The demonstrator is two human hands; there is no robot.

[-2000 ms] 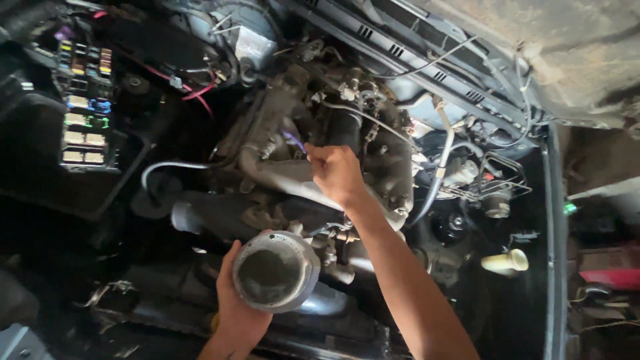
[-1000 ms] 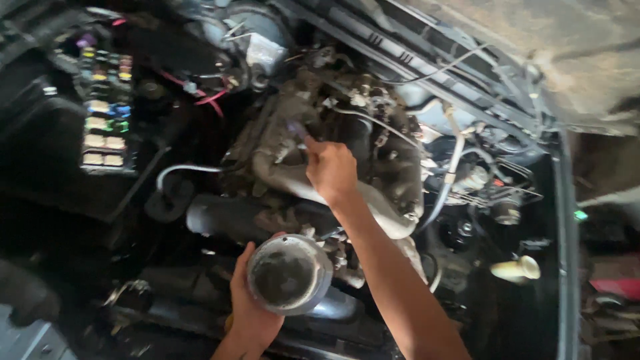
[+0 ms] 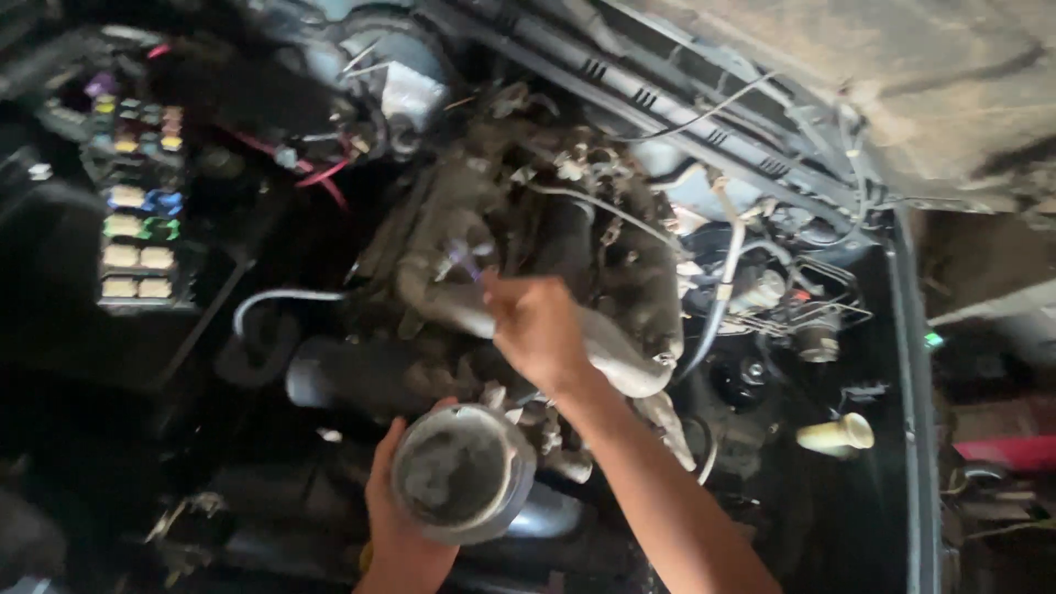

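My left hand [image 3: 400, 511] grips a round container [image 3: 462, 470] at the lower middle, its open top facing the camera with dark, cloudy liquid inside. Above it and to the right, my right hand [image 3: 540, 330] is closed around a thin purple tool [image 3: 466, 257], blurred by motion; it could be a brush, but its tip is unclear. That tip is at the dirty metal cover on the left side of the car engine [image 3: 454, 206]. A pale curved metal pipe [image 3: 623, 363] of the engine runs behind my right hand and wrist.
A fuse box [image 3: 136, 239] with coloured fuses lies at the left. A grey hose [image 3: 289, 297] curves beside the engine. Wires, metal lines and a cream-coloured filler neck [image 3: 833, 435] are at the right. The body panel edge [image 3: 912, 396] borders the engine bay.
My right hand and the purple tool have shifted slightly over the left part of the engine. The container stays in my left hand.
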